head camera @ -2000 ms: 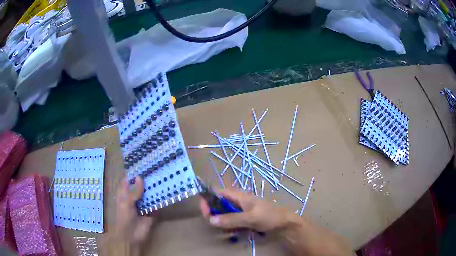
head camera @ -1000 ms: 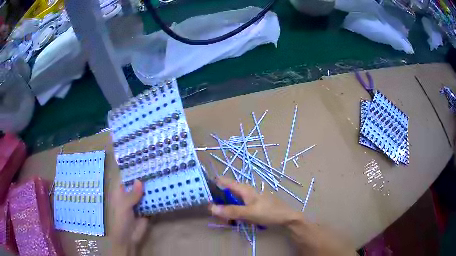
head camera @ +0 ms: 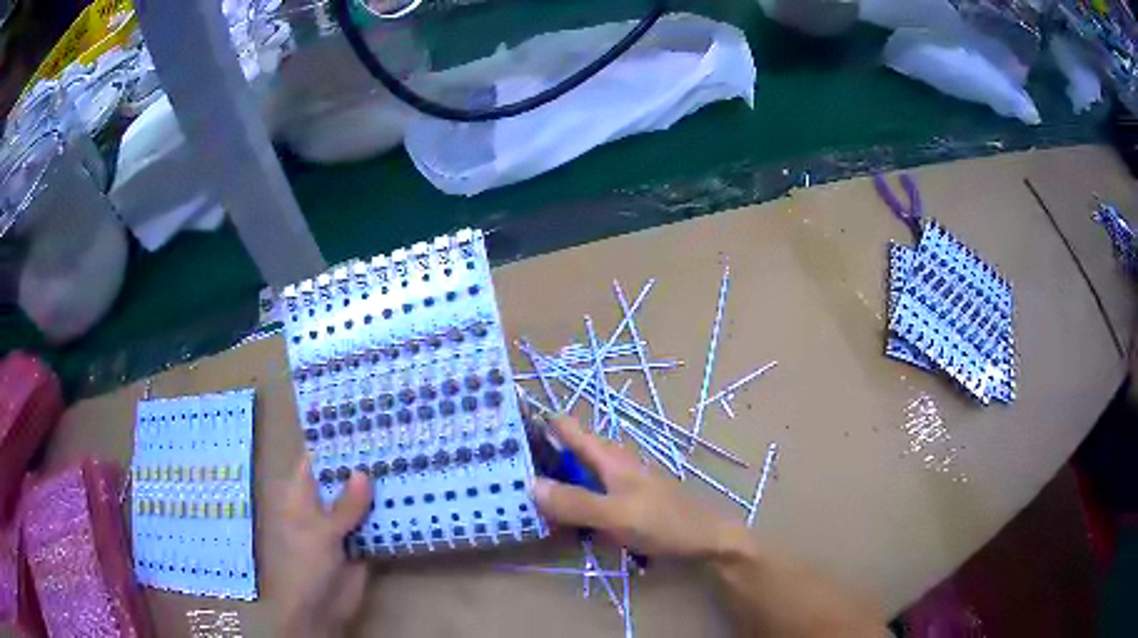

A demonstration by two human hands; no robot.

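A white-blue PCB panel [head camera: 406, 393] with rows of dark round components and a toothed top edge is held up over the bench, its face towards me. My left hand [head camera: 327, 536] grips its lower left corner, thumb on the face. My right hand [head camera: 637, 499] holds blue-handled cutters [head camera: 564, 464] at the panel's lower right edge; the jaws are partly hidden and I cannot tell if they touch it. Thin pale edge strips [head camera: 649, 418] lie criss-cross on the brown worktop [head camera: 824, 499], right of the panel.
A waiting panel [head camera: 194, 492] lies at left beside pink wrapped bundles [head camera: 77, 548]. Overlapping panels [head camera: 955, 312] and purple-handled pliers [head camera: 900, 202] lie at right. A grey post [head camera: 231, 137] and black cable [head camera: 499, 112] stand before the green belt [head camera: 599, 162], which carries plastic bags.
The held panel has turned more upright and more squarely towards me, its top edge swinging right and down. Both hands still hold their things. Bags on the belt have shifted right.
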